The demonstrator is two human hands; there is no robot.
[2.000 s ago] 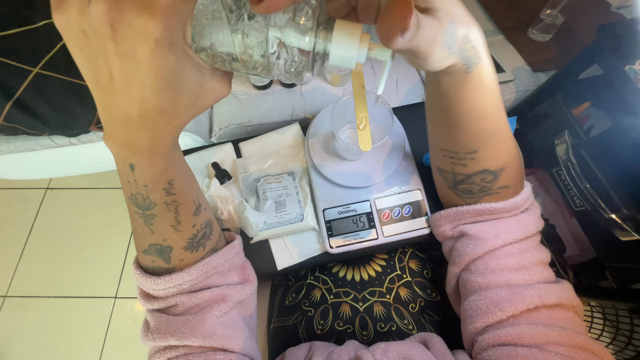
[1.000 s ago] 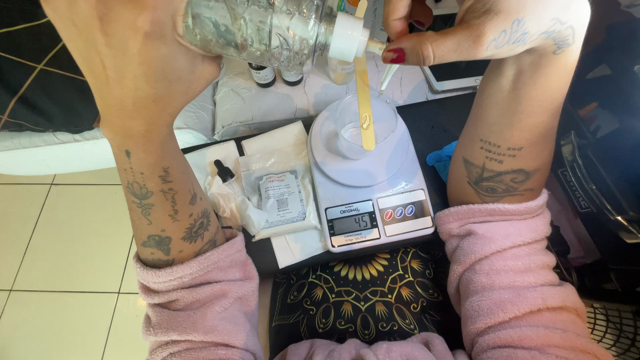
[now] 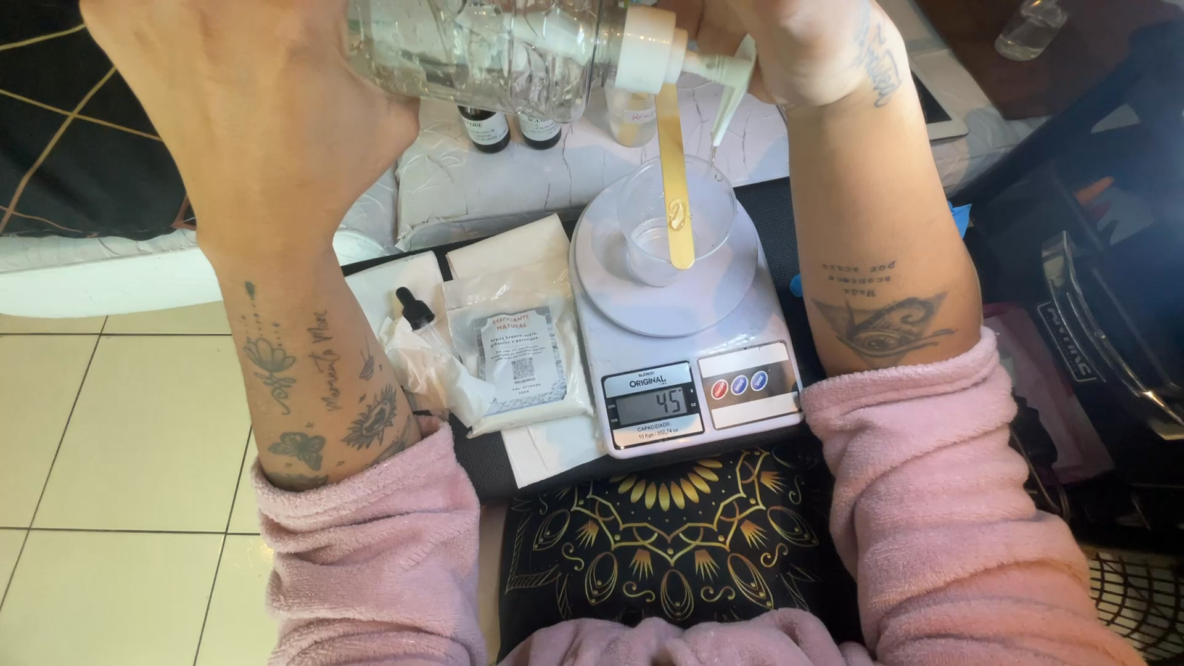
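Observation:
My left hand (image 3: 268, 83) grips a clear pump bottle (image 3: 499, 55) of transparent liquid, tipped on its side at the top of the view. My right hand (image 3: 786, 46) is at the bottle's white pump head (image 3: 731, 79); its fingers are mostly hidden. Below the nozzle, a clear plastic cup (image 3: 647, 240) stands on the round plate of a white kitchen scale (image 3: 592, 305), whose display reads 45. A wooden spatula (image 3: 680, 203) with a clear drop on it shows in front of the cup, its upper end hidden behind the pump.
Left of the scale lie a labelled plastic bag of white powder (image 3: 527, 370) and a black-topped dropper (image 3: 413, 310) on white paper. Behind stand small dark bottles (image 3: 485, 129) and a small clear container (image 3: 632, 120). A patterned black cushion (image 3: 675, 546) is nearest me.
My right hand has moved back and forth at the pump: its fingers, plainly seen a second ago, are now mostly out of sight. The bottle stays tipped over the cup. The display still reads 45.

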